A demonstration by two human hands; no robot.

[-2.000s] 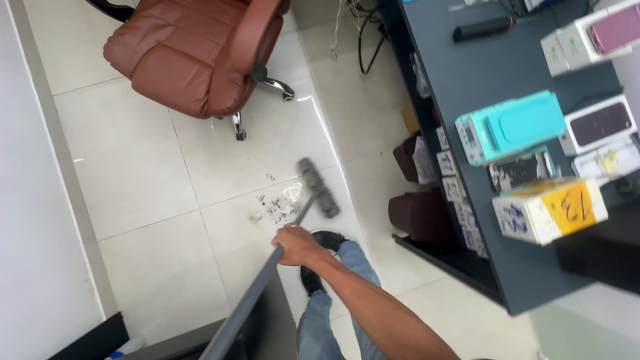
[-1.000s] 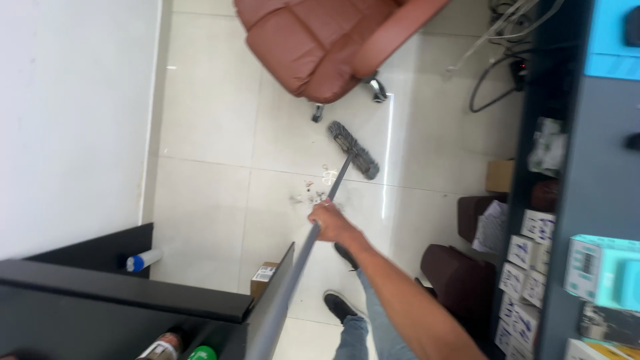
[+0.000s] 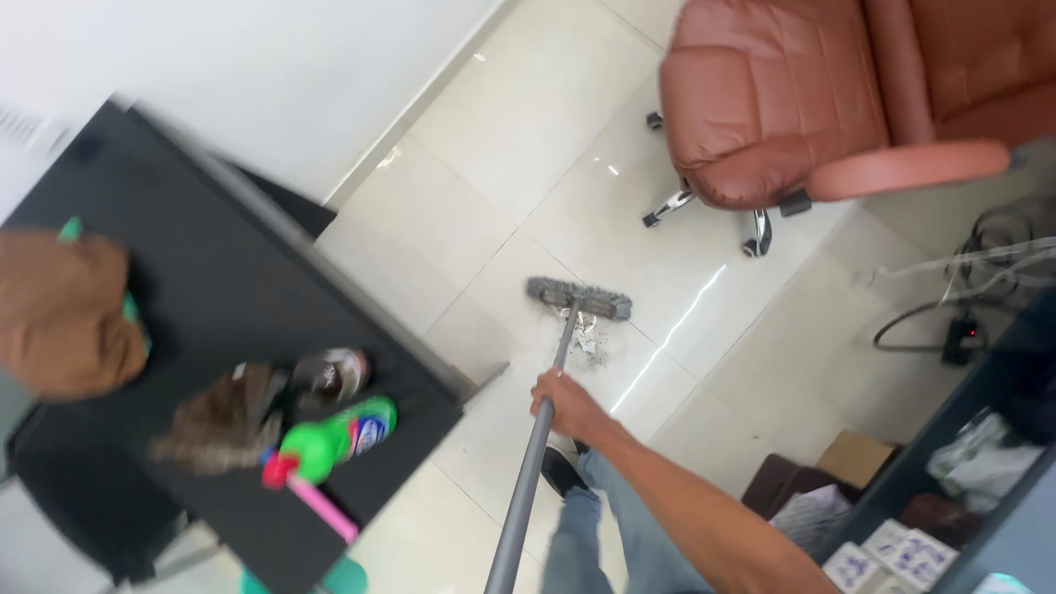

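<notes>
My right hand (image 3: 569, 404) is closed around the grey pole (image 3: 528, 470) of a push broom, low on the shaft. The broom's grey fringed head (image 3: 579, 299) rests on the tiled floor beyond my feet. Small dirt and scraps (image 3: 587, 340) lie just on my side of the head, close against it. The pole runs down out of the bottom of the view. My left hand is not seen.
A brown leather office chair (image 3: 775, 91) on casters stands upper right. A black table (image 3: 206, 272) with a green bottle (image 3: 338, 439) is at left. Cables (image 3: 932, 313), a cardboard box (image 3: 855, 459) and a shelf unit with small boxes line the right.
The view has swung strongly, bringing the black table in at left. The broom head, beyond the scraps a second ago, now sits closer against them. My right hand keeps its hold on the pole.
</notes>
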